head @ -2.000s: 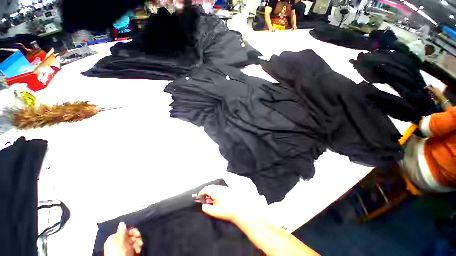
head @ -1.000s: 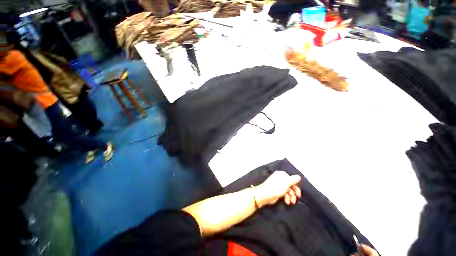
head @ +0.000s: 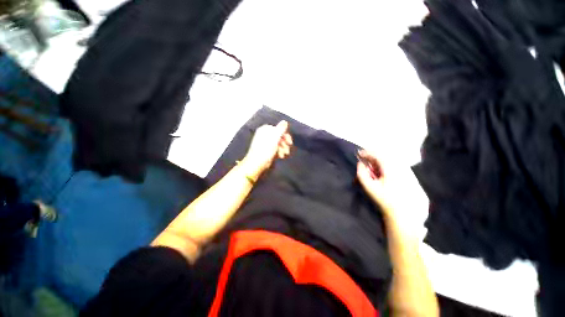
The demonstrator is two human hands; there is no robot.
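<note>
A black garment [head: 303,179] lies at the near edge of the white table and runs down over my lap, its straight narrow edge pointing away from me. My left hand [head: 271,143] rests on its upper left part with curled fingers; whether it pinches cloth or thread cannot be told. My right hand [head: 373,173] is at the upper right corner, closed around small dark thread snips [head: 364,157] that are mostly hidden and blurred.
The white table [head: 322,62] has a long black garment bundle [head: 139,86] at its left edge, a thin strap loop [head: 232,67] beside it and a crumpled black pile [head: 489,142] at right. A red-orange apron [head: 303,260] covers my lap. Blue floor [head: 118,210] and part of a person [head: 25,213] show left.
The view has swung down and to the right since one second ago. My right hand, cut off at the edge before, is now fully in view. My left hand stays on the cloth.
</note>
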